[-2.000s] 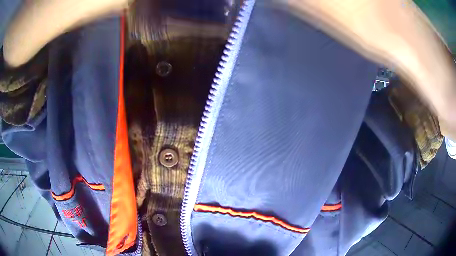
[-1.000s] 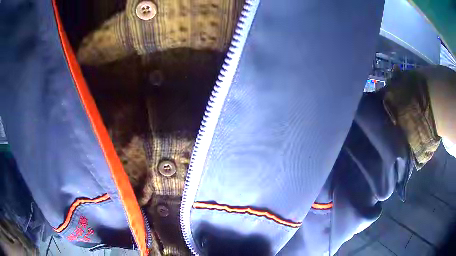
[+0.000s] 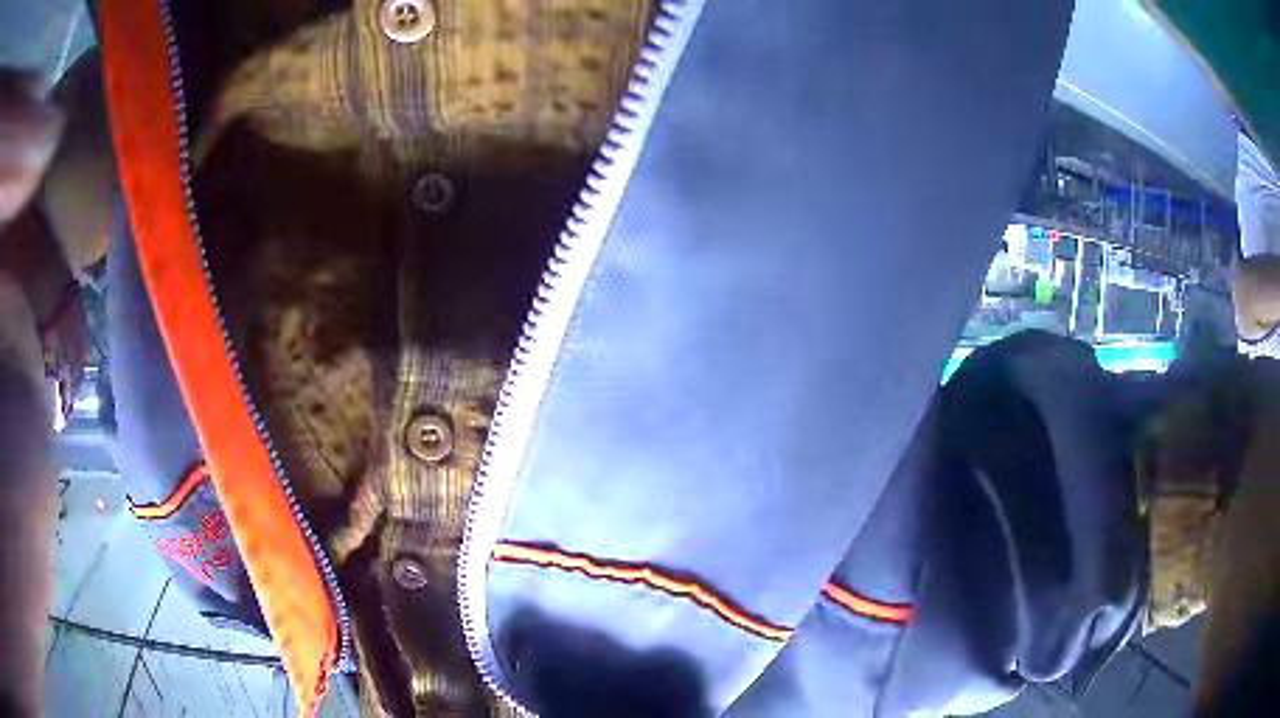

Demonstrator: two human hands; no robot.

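Observation:
The wearer's dark blue jacket (image 3: 786, 281) fills most of the view, open over a brown plaid shirt (image 3: 449, 323). Its white zip (image 3: 562, 295) and orange trim (image 3: 211, 337) run down either side of the shirt. A dim, blurred skin-toned shape at the left edge looks like part of my left hand (image 3: 20, 140), cut off by the picture's edge; its fingers and anything in them cannot be made out. At the right are a sleeve and a blurred dark forearm (image 3: 1247, 533). My right hand is not visible. No work part is visible.
Grey tiled floor (image 3: 105, 575) shows at the lower left. At the upper right are a brightly lit bench or equipment area (image 3: 1109, 302) and a pale panel (image 3: 1144, 84). At the far right edge is a skin-toned shape (image 3: 1259, 297), perhaps a person's arm.
The view has shifted, showing more of the lit area at right. A blurred hand-like shape has come in at the left edge. The right forearm has darkened and the jacket hangs differently.

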